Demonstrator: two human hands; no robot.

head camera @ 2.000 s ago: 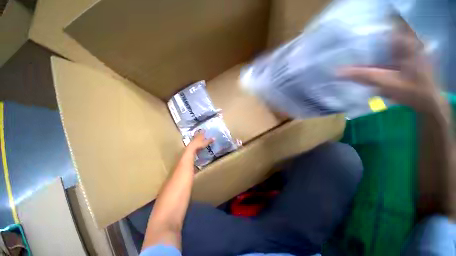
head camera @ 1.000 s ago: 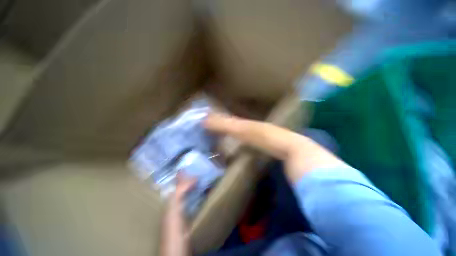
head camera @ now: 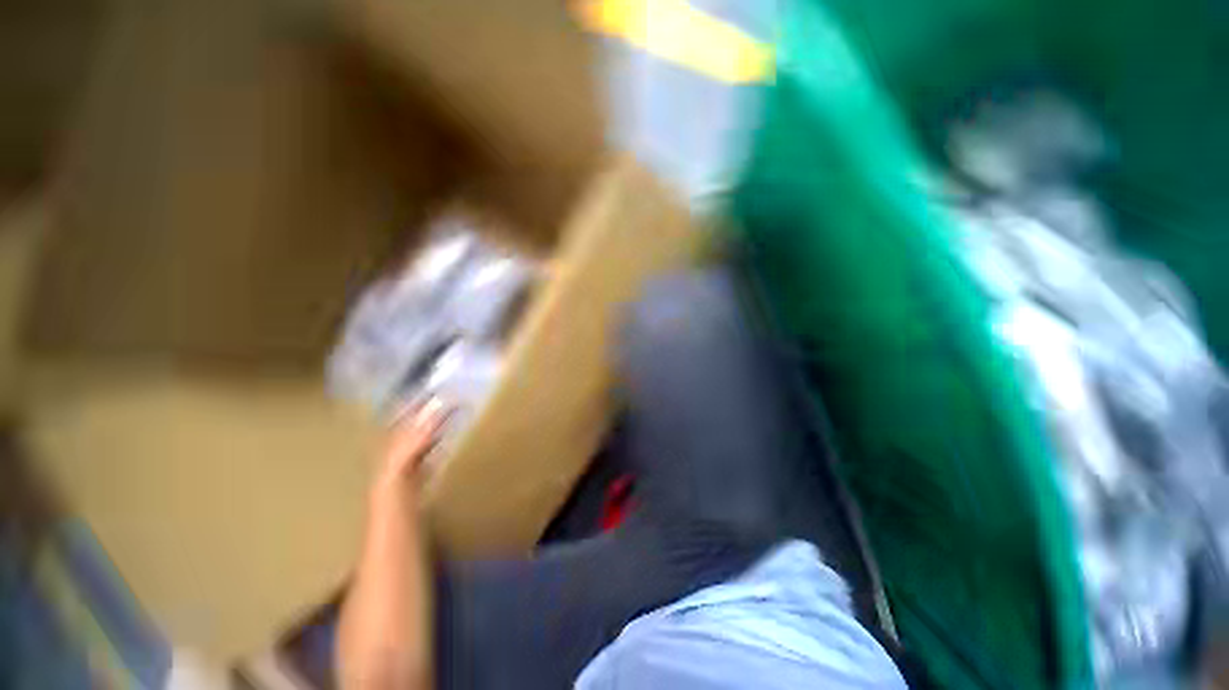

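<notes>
The picture is strongly blurred. Grey-white polybagged items (head camera: 438, 317) lie inside the open brown shipping carton (head camera: 539, 404), against its near wall. My left hand (head camera: 415, 434) touches the near end of the bags; its finger shape is too blurred to tell a grip. More shiny grey-white bags (head camera: 1078, 364) fill part of the deep green crate (head camera: 930, 404) at the right. My right hand is not visible; only a light blue sleeve (head camera: 748, 634) shows at the bottom centre.
Carton flaps spread at the left and top. The crate's near wall stands close beside my dark-clothed leg (head camera: 701, 391). A small red patch (head camera: 617, 502) shows below the carton. Blue-grey floor with a yellow mark (head camera: 687, 38) lies between carton and crate.
A bag carried by my right hand has gone into the carton. My right hand has since left the carton and the picture. The view has swung right, showing more of the crate.
</notes>
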